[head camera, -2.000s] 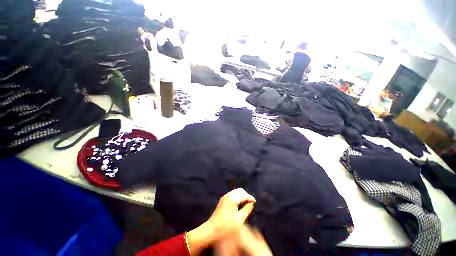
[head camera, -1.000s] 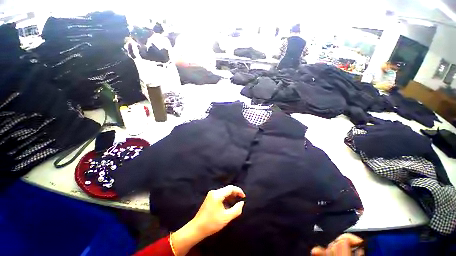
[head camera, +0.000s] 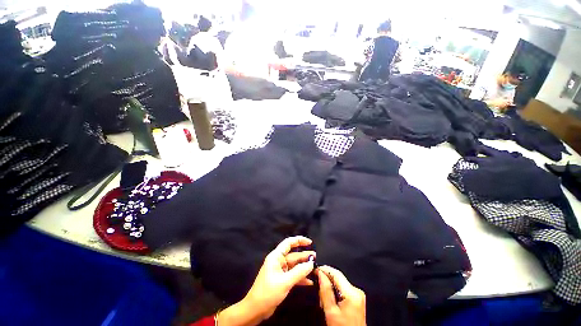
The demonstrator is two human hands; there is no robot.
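A dark padded jacket [head camera: 267, 184] lies spread on the table in front of me, with small dark round bumps down its front edge and checked lining at the neck. My left hand [head camera: 283, 277] is at the lower front edge, thumb and fingers pinched on the placket; a small pale spot shows at its fingertips. My right hand [head camera: 341, 296] is close beside it, fingers curled around a thin dark tool, its tip near the left fingertips. Exactly what is between the fingertips is too small to tell.
A red tray [head camera: 105, 223] of black and white rounds is at left, touching the jacket sleeve. A phone [head camera: 134, 173] and dark flask [head camera: 200, 124] stand near. Jacket stacks [head camera: 114, 70] are at left, a jacket heap [head camera: 408, 108] behind, a folded jacket [head camera: 516, 181] at right. A person [head camera: 380, 54] is behind.
My right hand has come in from the lower right edge to meet my left hand at the placket. My left hand stays at the jacket's front.
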